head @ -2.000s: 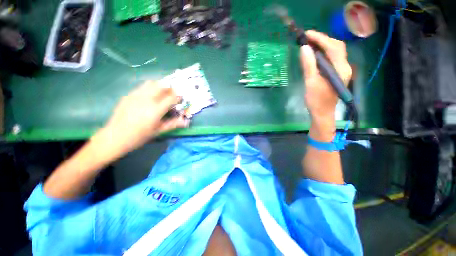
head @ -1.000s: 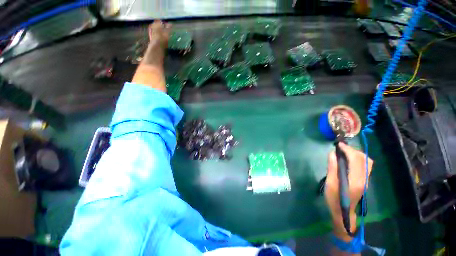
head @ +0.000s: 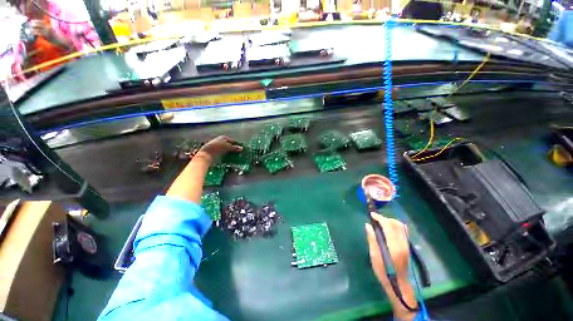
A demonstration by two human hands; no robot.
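Note:
My right hand (head: pixel 391 243) holds the black soldering iron (head: pixel 381 239), its tip end at the blue reel with the coppery face (head: pixel 379 188). My left hand (head: pixel 220 148) reaches onto the dark strip, fingertips at a green circuit board (head: pixel 237 161); whether it grips the board cannot be told. One green board (head: pixel 313 244) lies on the green mat, connectors at its lower left. A heap of small black components (head: pixel 249 218) lies left of it. Another board (head: pixel 212 207) touches the heap's left side. My left sleeve partly hides the white parts tray (head: pixel 130 243).
Several boards (head: pixel 293 143) lie on the dark strip beyond the mat. A black bin (head: pixel 480 207) stands right, a small fan (head: pixel 74 243) and cardboard box (head: pixel 28 263) left. A blue coiled cord (head: pixel 389 106) hangs near the reel. A person in pink (head: pixel 72 25) is at far left.
The view has tilted up. My left hand, earlier at a whitish board near the mat's front edge, has reached out to the strip. The iron has moved from above the mat to the reel.

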